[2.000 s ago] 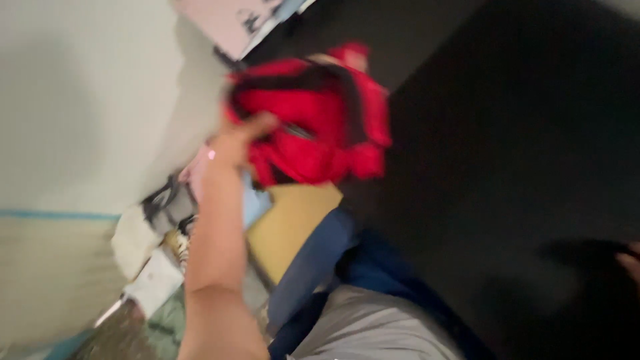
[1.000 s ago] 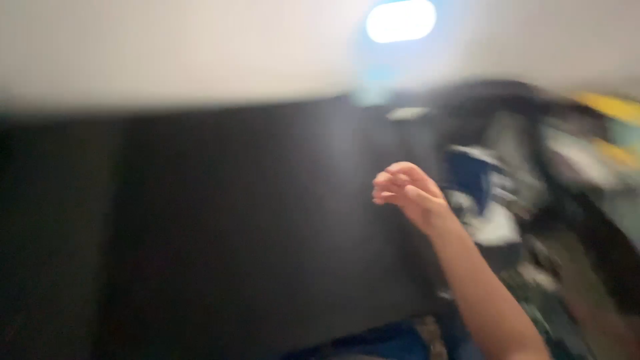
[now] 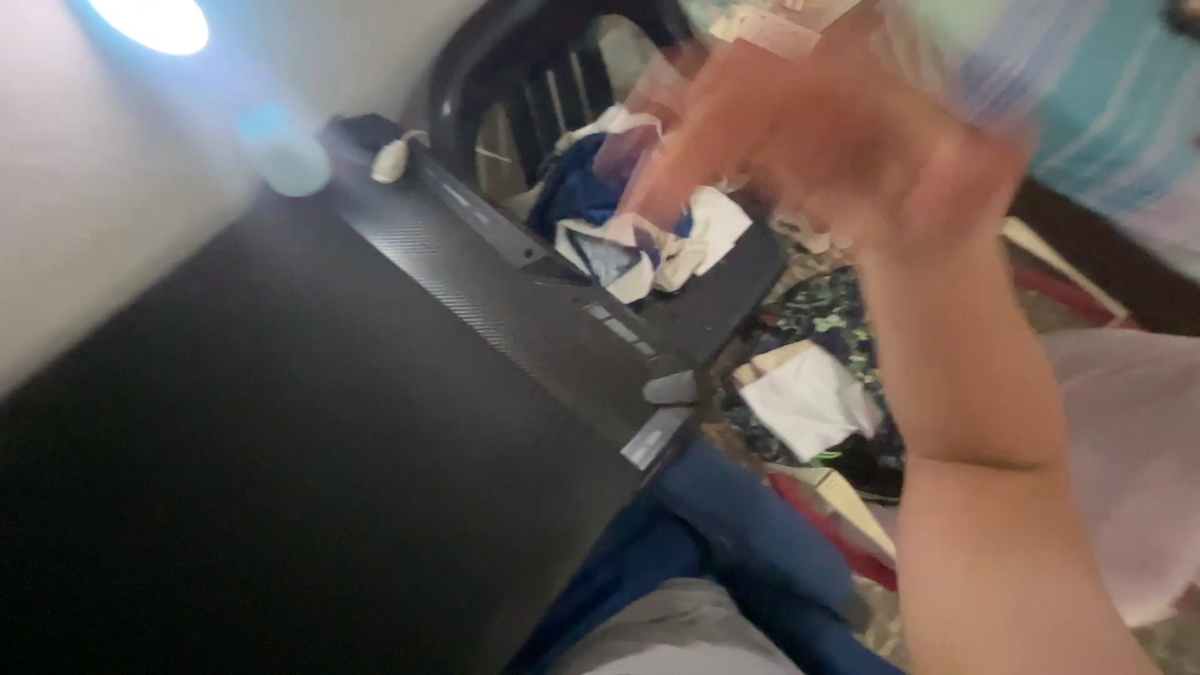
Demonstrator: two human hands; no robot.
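My right hand point(image 3: 834, 141) is strongly blurred at the upper right, its forearm rising from the lower right edge. Its fingers point left, over or in front of a black plastic chair point(image 3: 698, 305) that holds crumpled blue and white bags point(image 3: 609, 262). Pale packets point(image 3: 769, 33) show behind the hand at the top; the blur hides whether it touches or holds any of them. My left hand is out of view. A wide black surface point(image 3: 281, 450), probably a table top, fills the left, with a textured strip and grey labels along its edge.
A white paper or bag point(image 3: 806, 398) lies on dark patterned cloth point(image 3: 825, 309) below the chair. Striped blue fabric point(image 3: 1116, 103) is at the upper right, pink cloth point(image 3: 1134, 450) at the right. A small white object point(image 3: 389, 161) sits on the black surface's far corner, near the wall.
The red fabric item held in my left hand two seconds ago is out of view, as is that hand. My right hand now appears over the chair. The view has swung strongly.
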